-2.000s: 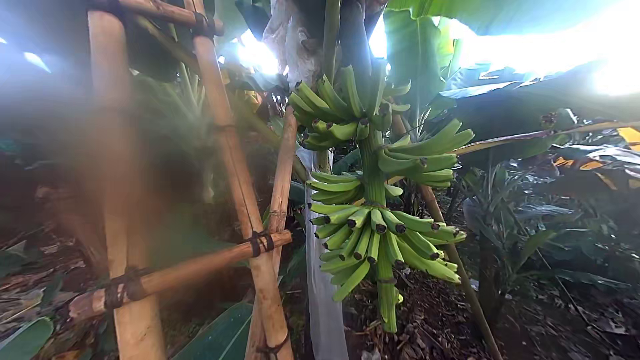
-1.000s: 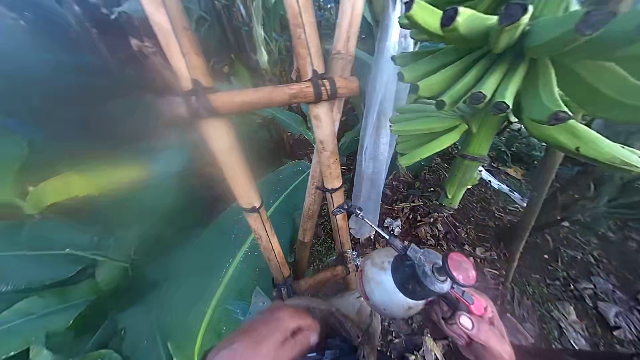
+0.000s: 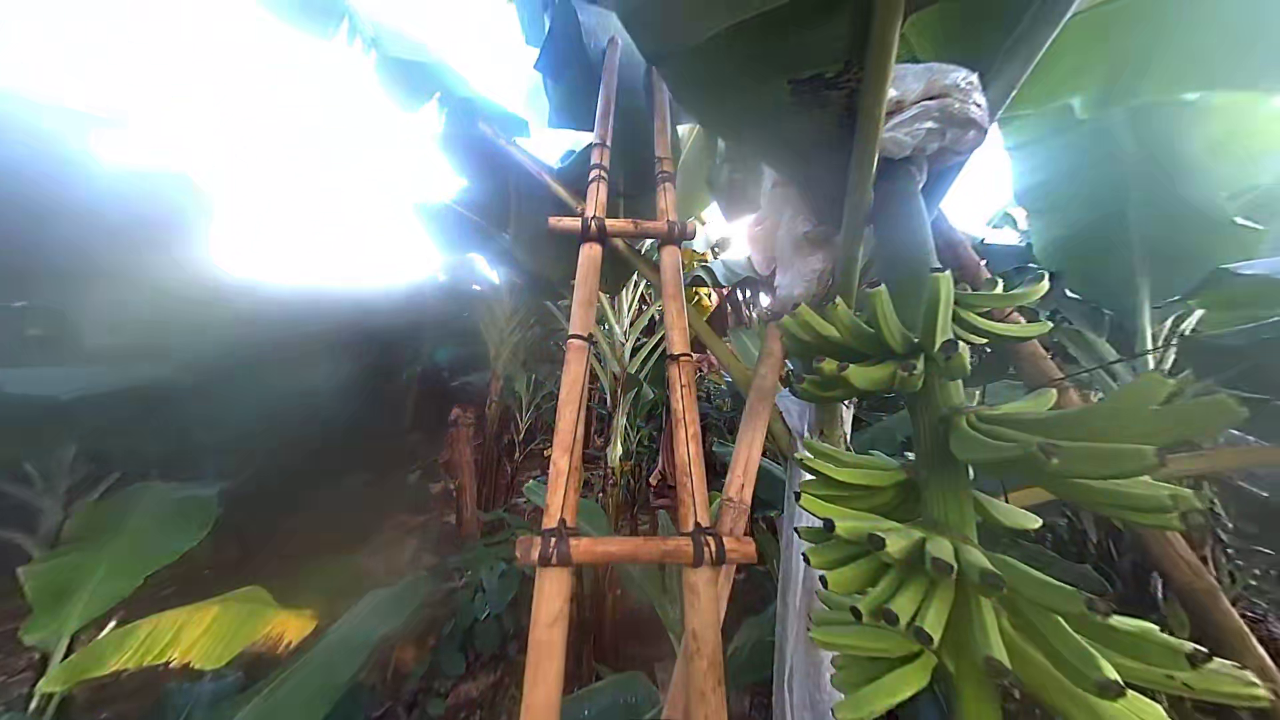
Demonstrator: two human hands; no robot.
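Observation:
Neither of my hands shows in the head view now, so what they hold or touch is hidden. A large bunch of green bananas point(image 3: 940, 560) hangs at the right, in several tiers around a thick green stalk. Left of it stands a bamboo ladder point(image 3: 565, 450), its rungs tied to the rails with dark bindings. Crumpled clear plastic point(image 3: 932, 112) is gathered around the stem above the bunch. A pale translucent sheet point(image 3: 800, 620) hangs between the ladder and the bananas.
A slanted bamboo pole point(image 3: 748, 440) stands behind the ladder's right rail. Another brown pole point(image 3: 1190, 590) slants behind the bunch. A yellowing banana leaf point(image 3: 190, 635) spreads at lower left, and broad leaves hang overhead. Haze and glare blur the left side.
My hands and the white container with a red knob and a nozzle, seen near the ladder a second ago, are out of view. The view has swung upward.

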